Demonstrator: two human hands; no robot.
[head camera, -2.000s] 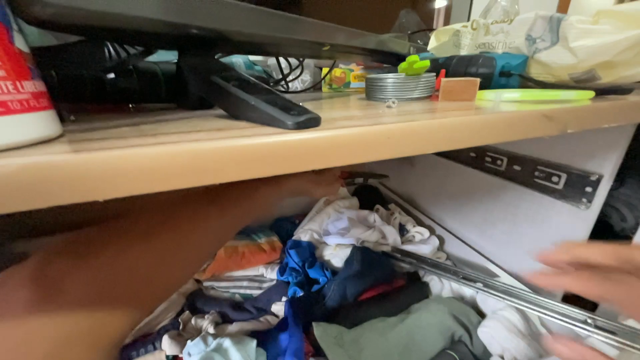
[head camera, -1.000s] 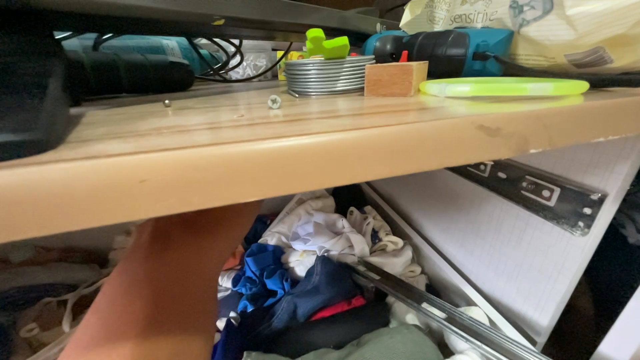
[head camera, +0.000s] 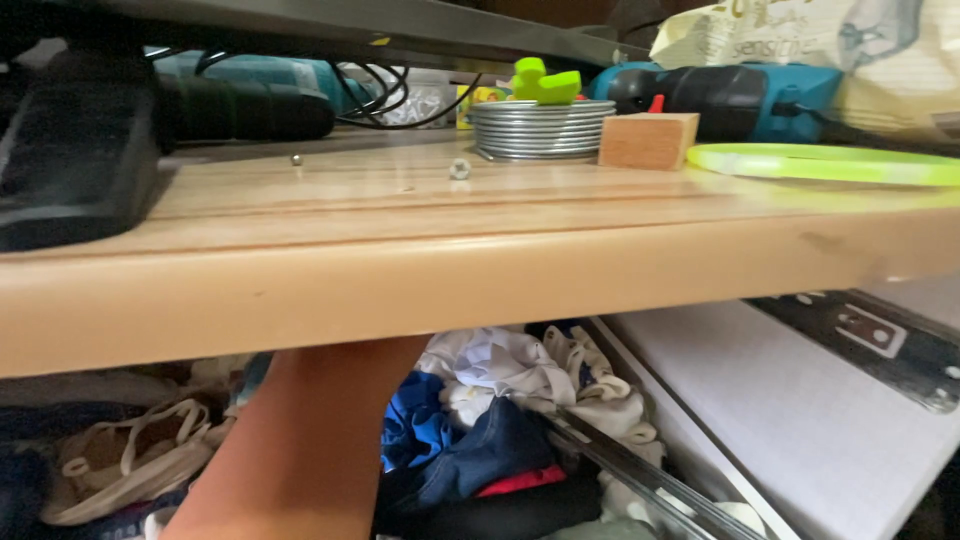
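A forearm, seemingly my left, reaches up and back under the wooden top (head camera: 450, 292); the hand itself is hidden behind its edge, so what it touches cannot be seen. Right of the forearm lie heaped clothes: a blue cloth (head camera: 416, 424), a white cloth (head camera: 499, 364), a dark blue garment (head camera: 487, 457) and a red one (head camera: 523, 481). An extended metal drawer slide (head camera: 637, 465) runs over the heap toward the lower right. Another slide rail (head camera: 877, 337) is fixed to the white side panel (head camera: 787, 375). My right hand is out of view.
On the top stand a coil of metal wire (head camera: 544, 131) with a green plastic piece (head camera: 545, 82) on it, a wooden block (head camera: 649, 141), a yellow-green ring (head camera: 825, 163), a teal and black power tool (head camera: 720, 97), a screw (head camera: 460, 169) and a black stand foot (head camera: 75, 150).
The view has moved closer to the top's edge. My left hand, partly seen beneath the top two seconds ago, is now hidden. My right hand, then at the right edge, has left the view.
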